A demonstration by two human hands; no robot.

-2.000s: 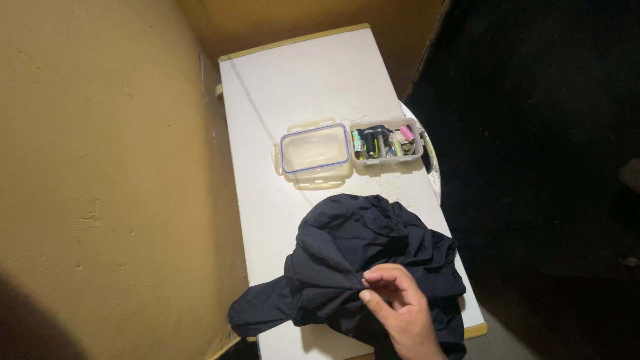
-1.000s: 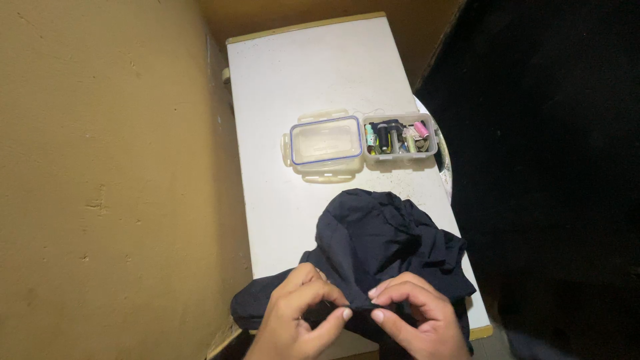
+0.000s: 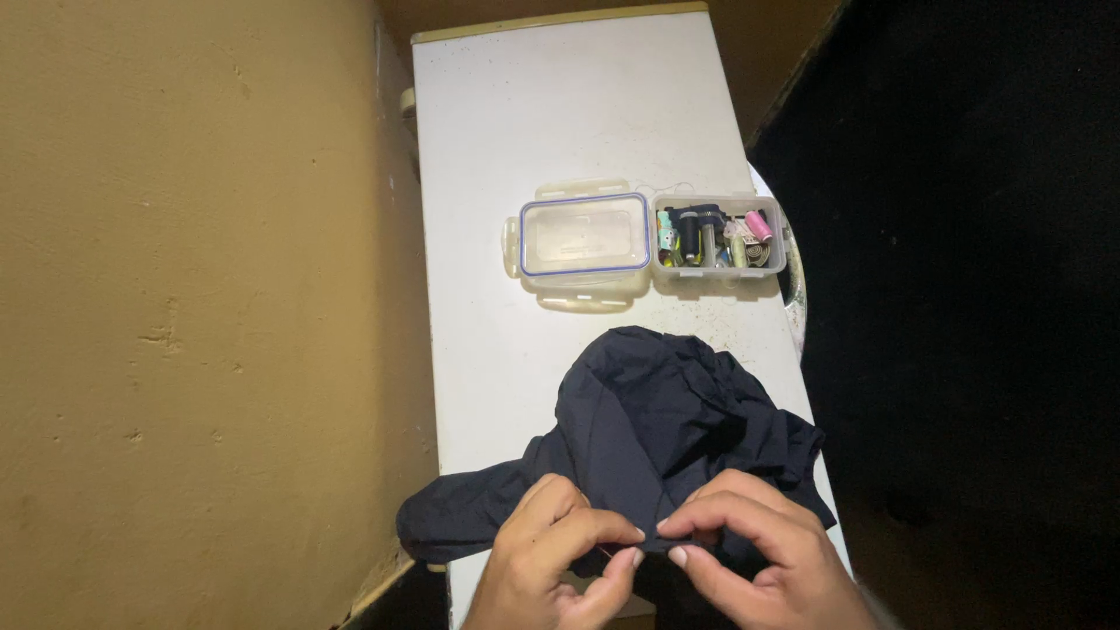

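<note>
A dark navy garment (image 3: 630, 411) lies bunched over the near part of the white table. My left hand (image 3: 560, 551) pinches the garment's near edge between thumb and index finger; a thin, needle-like sliver shows by those fingertips, too small to name surely. Close on its right, my right hand (image 3: 761, 551) pinches the same edge with thumb and index finger. Beyond the cloth sits a clear plastic container (image 3: 717, 273) holding a dark thread spool (image 3: 689, 236), a pink thread spool (image 3: 759, 226) and other sewing items. Its clear lid (image 3: 584, 236), with a blue seal, lies beside it on the left.
The white table (image 3: 560, 105) is narrow, with a tan edge strip at its far end. A yellowish wall (image 3: 192, 262) runs close along the left. Behind the container, a rounded white object (image 3: 794, 297) shows past the table's right edge. Loose thread and small specks lie near the container.
Two seconds ago only my right hand showed, at the garment. My left hand has since come in and taken hold of the cloth edge beside it.
</note>
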